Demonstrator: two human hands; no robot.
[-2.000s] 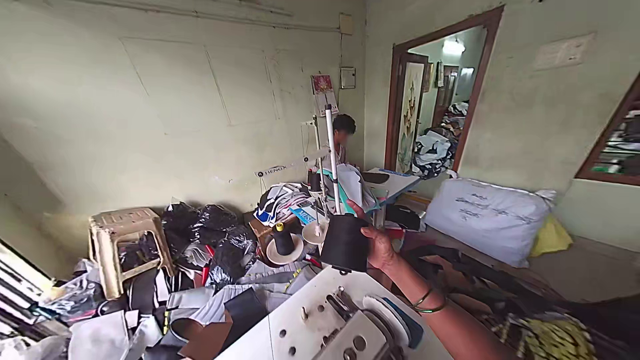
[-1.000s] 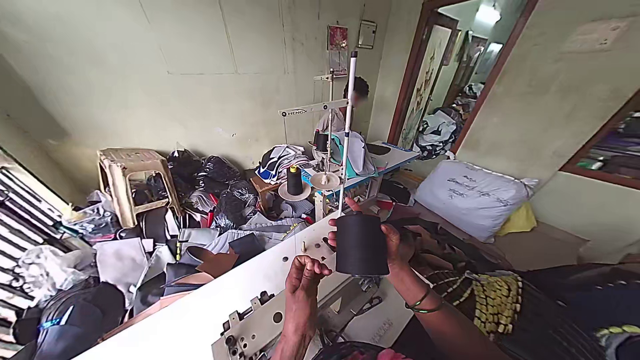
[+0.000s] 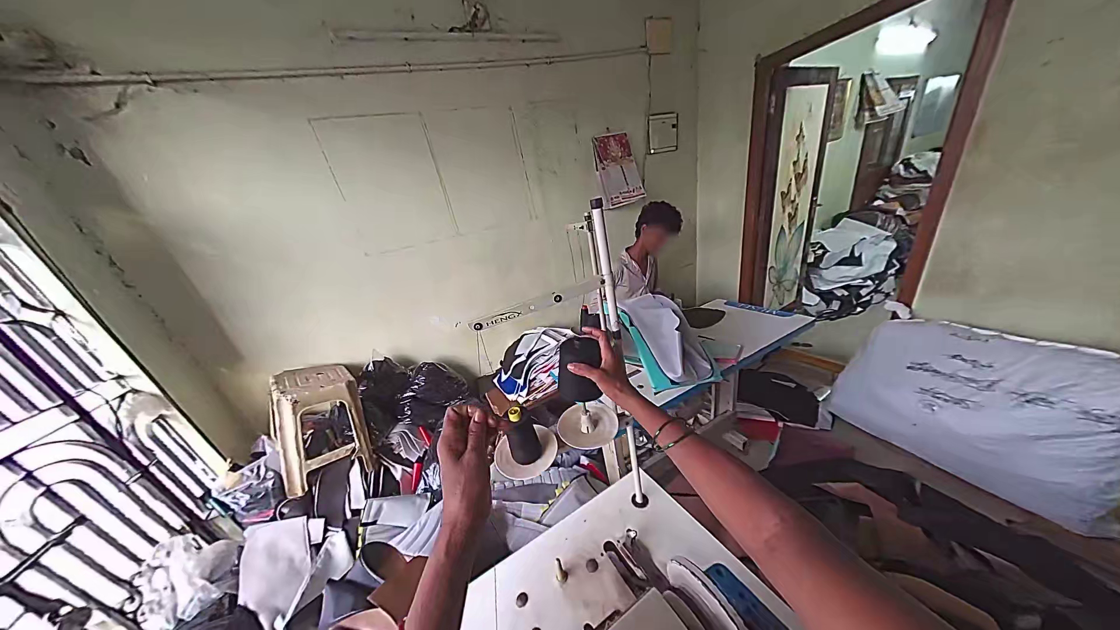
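My right hand [image 3: 608, 363] grips a large cone of black thread [image 3: 579, 369] just above a white spool holder [image 3: 587, 426] on the thread stand [image 3: 605, 271]. Left of it, my left hand [image 3: 466, 437] is raised with thumb and fingertips pinched together; whether a thread runs between them cannot be made out. A smaller black thread cone with a yellow top [image 3: 523, 437] stands on the other white holder [image 3: 525, 462], right of my left hand. Below both hands lies the white bed of a sewing machine table [image 3: 525, 582], with machine parts at its lower right.
A person [image 3: 643, 254] sits behind a second table [image 3: 761, 328] piled with cloth. At left are a plastic stool [image 3: 319, 394], black plastic bags [image 3: 429, 389] and fabric scraps [image 3: 276, 556]. A white sack [image 3: 971, 411] lies at right, beyond dark cloth pieces.
The large black cone has moved from over the machine table to above the holder on the stand. My right hand alone holds it now; my left hand is apart from it.
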